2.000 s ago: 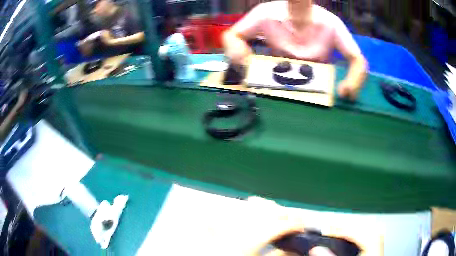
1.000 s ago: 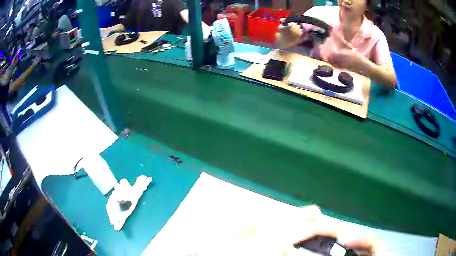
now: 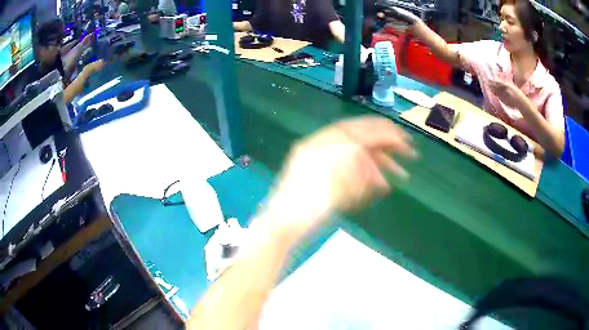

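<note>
My left hand (image 3: 361, 161), blurred by motion, reaches over the green conveyor belt (image 3: 426, 193) from the bottom of the view. Its fingers are apart and bent, and I see nothing in it. Below it lies a pale white mat (image 3: 361, 290) on the teal bench. At the bottom right corner a black curved band, seemingly of headphones (image 3: 529, 300), shows blurred and cut off by the edge. My right hand is not in view.
A crumpled white glove or rag (image 3: 223, 248) lies on the bench behind my forearm. A blue tray (image 3: 113, 106) with black round parts is at the upper left. A teal post (image 3: 352, 48) and small fan (image 3: 384, 74) stand across the belt. A person sits opposite, near headphones (image 3: 505, 142).
The view has turned left. My left hand has come up from the headphones at the mat and now stretches over the belt. The person opposite has an arm stretched out sideways.
</note>
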